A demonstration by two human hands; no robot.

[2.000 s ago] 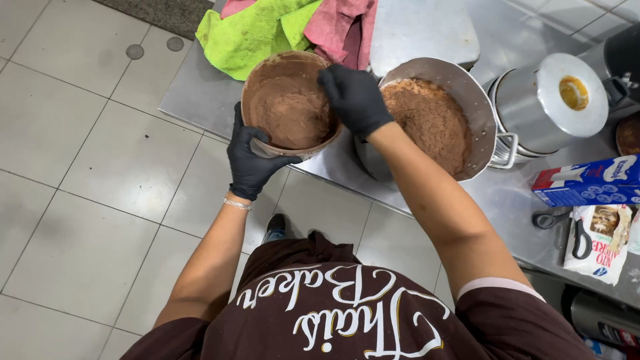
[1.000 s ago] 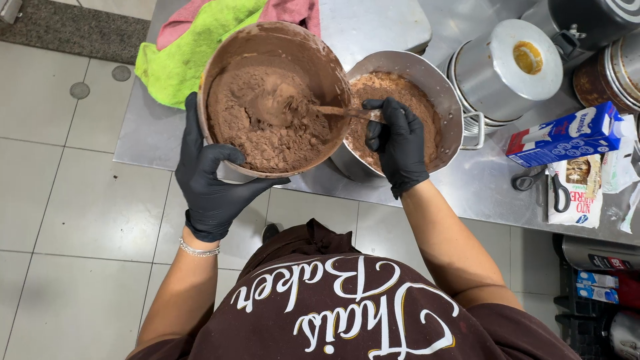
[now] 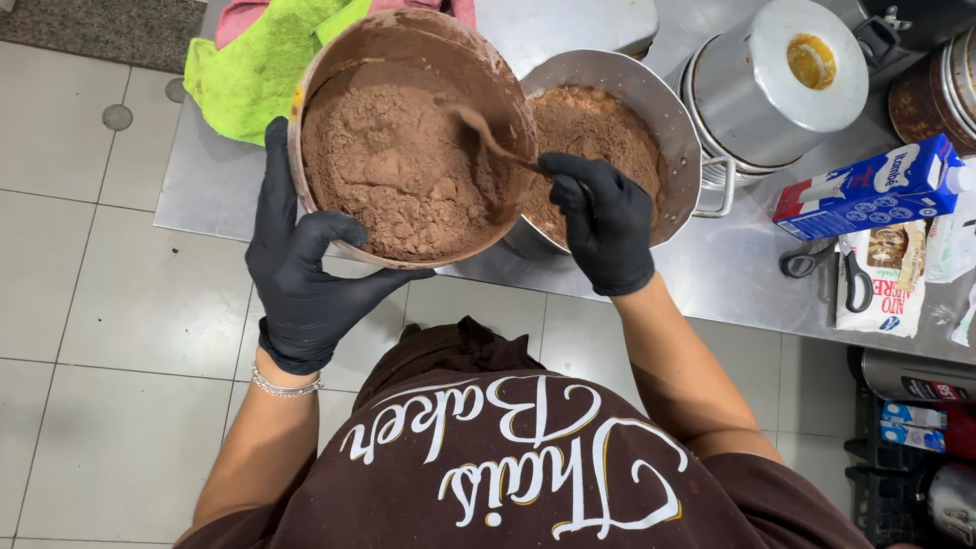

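My black-gloved left hand (image 3: 313, 259) grips the rim and side of a round bowl (image 3: 526, 114), which is tilted toward me beside the pot. Brown powder, like cocoa, partly in clumps, fills much of the bowl (image 3: 396, 168). In my gloved right hand (image 3: 602, 221) is the handle of a spoon (image 3: 488, 137); its head lies at the powder inside the bowl, coated brown. Just right of the bowl stands a metal pot (image 3: 682, 152) with riveted side handles, holding more brown powder over a paler layer. The bowl overlaps the pot's left edge.
Green and pink cloths (image 3: 236, 84) lie behind the bowl on the steel table (image 3: 206, 191). To the right are stacked round metal pans (image 3: 732, 91), a blue carton (image 3: 869, 191), scissors (image 3: 858, 282) and a printed packet (image 3: 884, 305). The table's near edge runs below the pot.
Two seconds ago my right hand was over the bowl's right rim; it is now right of the rim, in front of the pot. The powder in the bowl has shifted, and the spoon has moved.
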